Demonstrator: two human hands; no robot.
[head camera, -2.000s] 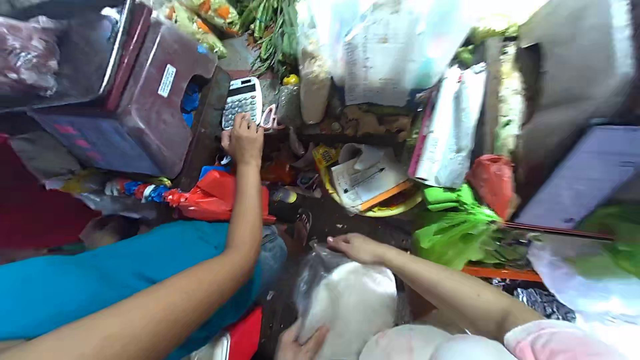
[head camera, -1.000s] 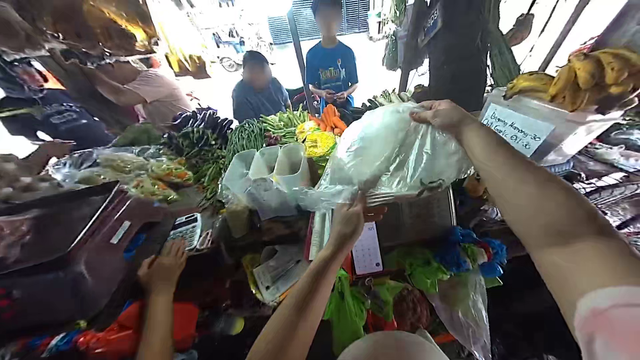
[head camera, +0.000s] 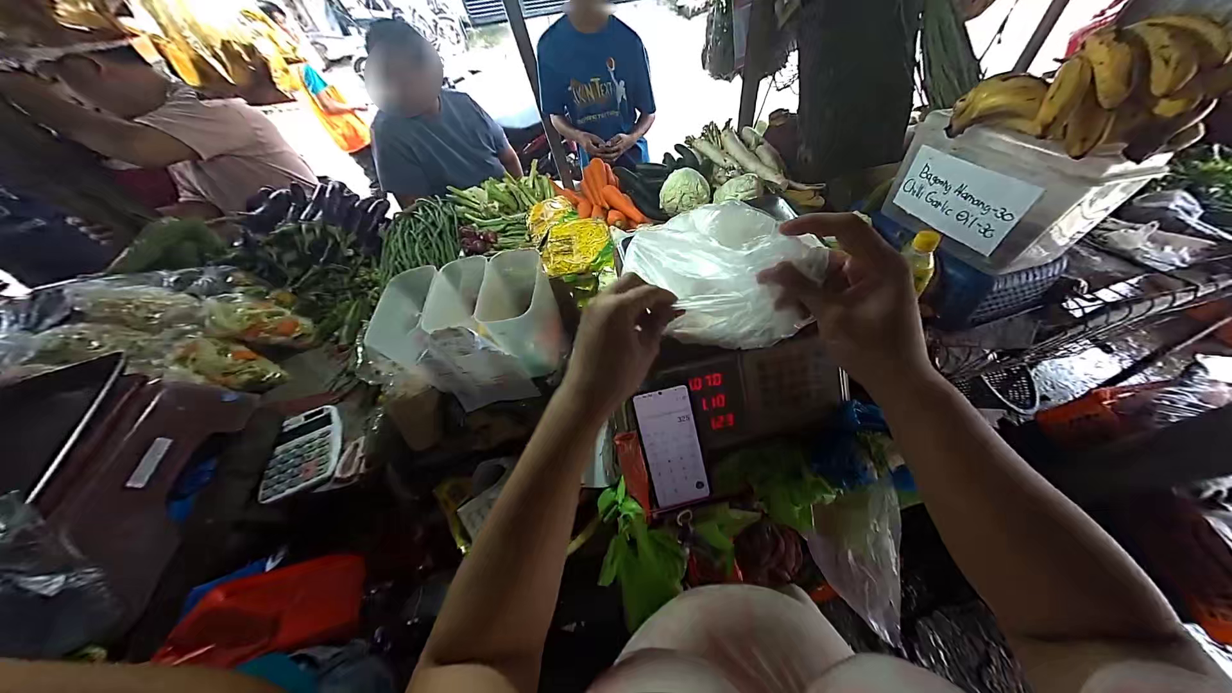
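A white plastic bag with pale contents lies on a digital scale with red lit digits. My left hand is at the bag's left edge, its fingers curled; whether they pinch the plastic cannot be told. My right hand is over the bag's right side, thumb and fingers spread apart. A phone showing a calculator leans upright against the scale's front. Green leafy vegetables hang below it. Left of the scale stand several translucent plastic containers, with written paper on their front.
Behind are carrots, cabbage, long beans and eggplants. Bananas top a plastic box at right. A calculator lies left, near a brown plastic container. Two people are beyond the stall.
The bag, held up between both hands a second ago, now rests on the scale. Earlier my left hand was below it and my right at its top. The view has risen from the lower stall area.
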